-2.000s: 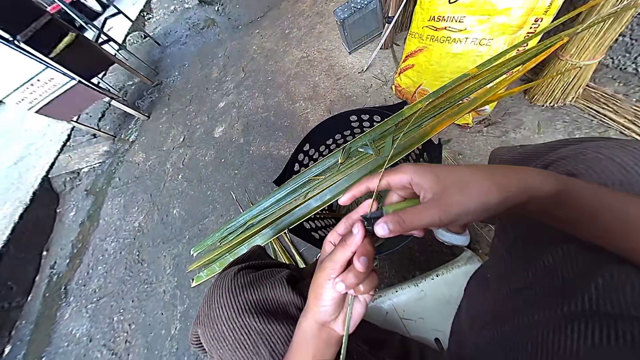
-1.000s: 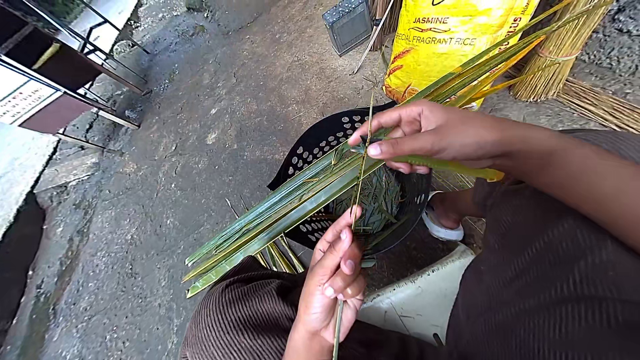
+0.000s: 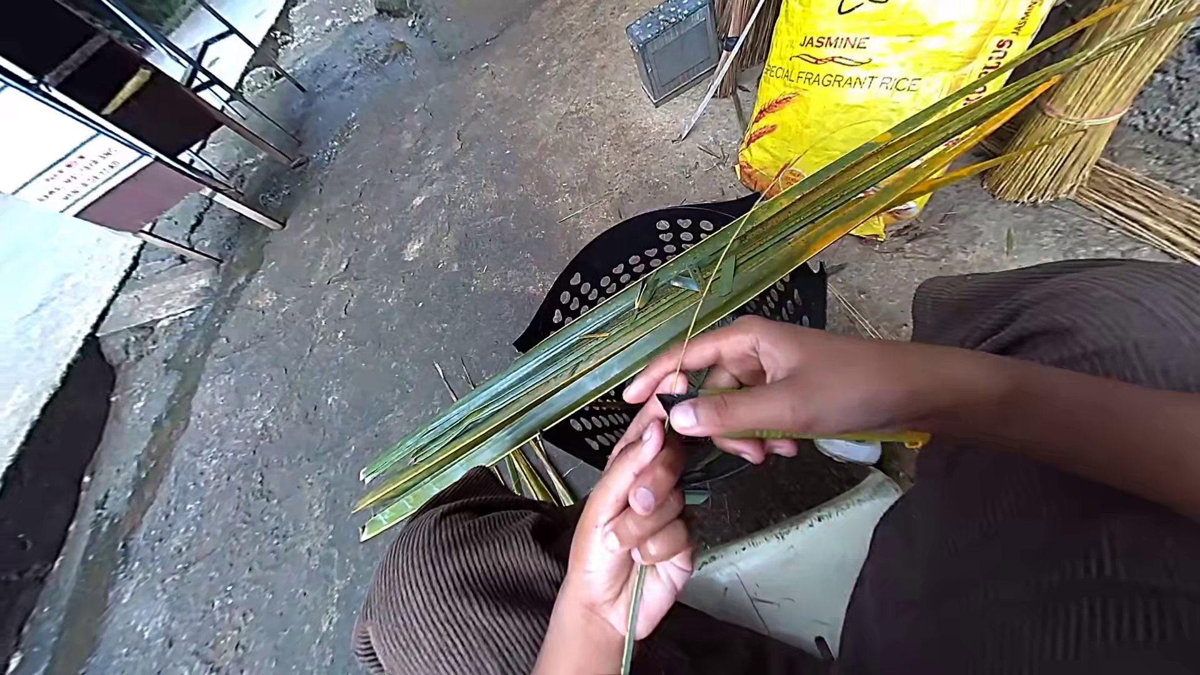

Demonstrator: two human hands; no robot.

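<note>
My left hand [image 3: 642,534] is closed on a thin palm leaf midrib [image 3: 633,614], whose lower end sticks out below the palm and whose thin tip rises past my fingers. Against it, just above the left fingertips, my right hand [image 3: 750,389] holds a small knife [image 3: 677,401] with a dark blade and a yellow-green handle [image 3: 844,436]. Long green and yellow palm leaflets [image 3: 600,337] lie slantwise across a black perforated plastic basket [image 3: 600,253], behind my hands. The basket's inside is mostly hidden by leaflets and hands.
A yellow rice sack [image 3: 816,103] stands beyond the basket, beside tied bundles of midribs [image 3: 1078,131]. A grey box-shaped object [image 3: 673,52] and a long blade [image 3: 722,70] are nearby. Metal racks [image 3: 178,112] stand upper left. A pale plastic surface [image 3: 797,562] lies between my knees.
My right hand has come down close to my left hand, bringing the knife to the midrib beside the left fingertips. One second ago the hands were farther apart along the midrib.
</note>
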